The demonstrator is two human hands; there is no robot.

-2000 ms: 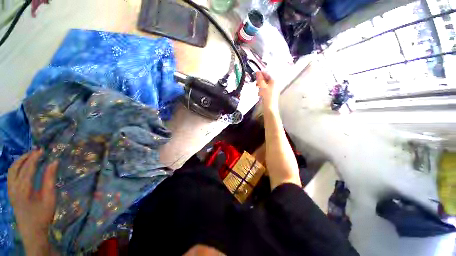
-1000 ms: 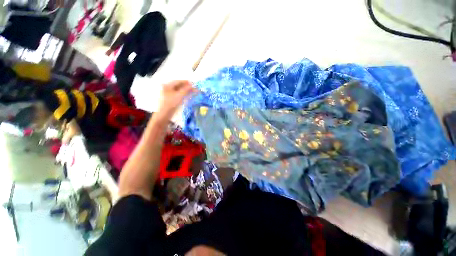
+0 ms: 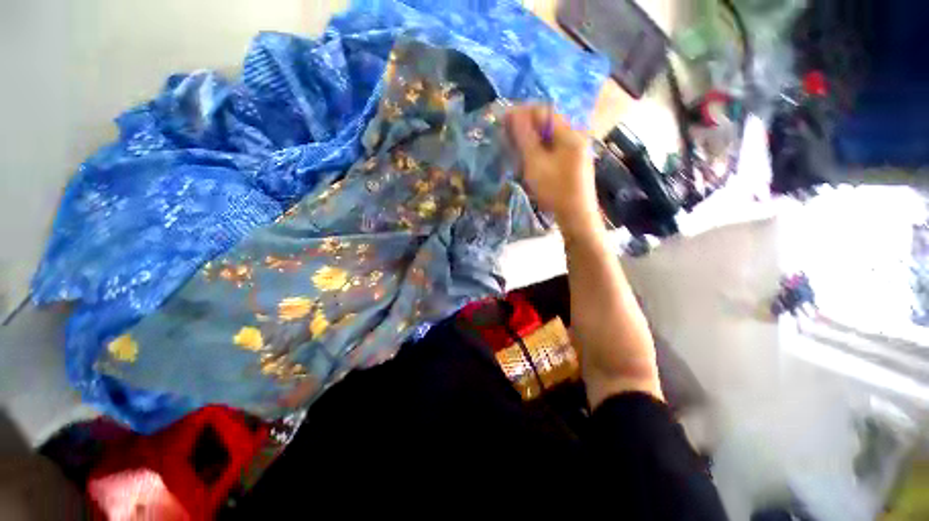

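Note:
The grey-green floral garment [image 3: 336,244] lies crumpled over the large blue printed garment [image 3: 173,214] on the pale table. My right hand [image 3: 550,158] is closed over the right end of the grey-green cloth. A small purple-blue bit shows at its fingers and looks like part of a marking pen; the rest is hidden in the hand. Whether the hand touches the cloth cannot be told. My left hand is not in view.
The steam iron [image 3: 642,178], blurred, stands just right of my right hand, with the dark iron rest [image 3: 616,41] above it. Below the table edge are a red plastic stool [image 3: 209,463] and a tan box-like thing [image 3: 540,358]. A barred window is at the right.
The view has swung right since the last frame. My left hand has gone out of view. My right hand has come from beyond the iron to the grey-green garment, which now lies more slanted in view.

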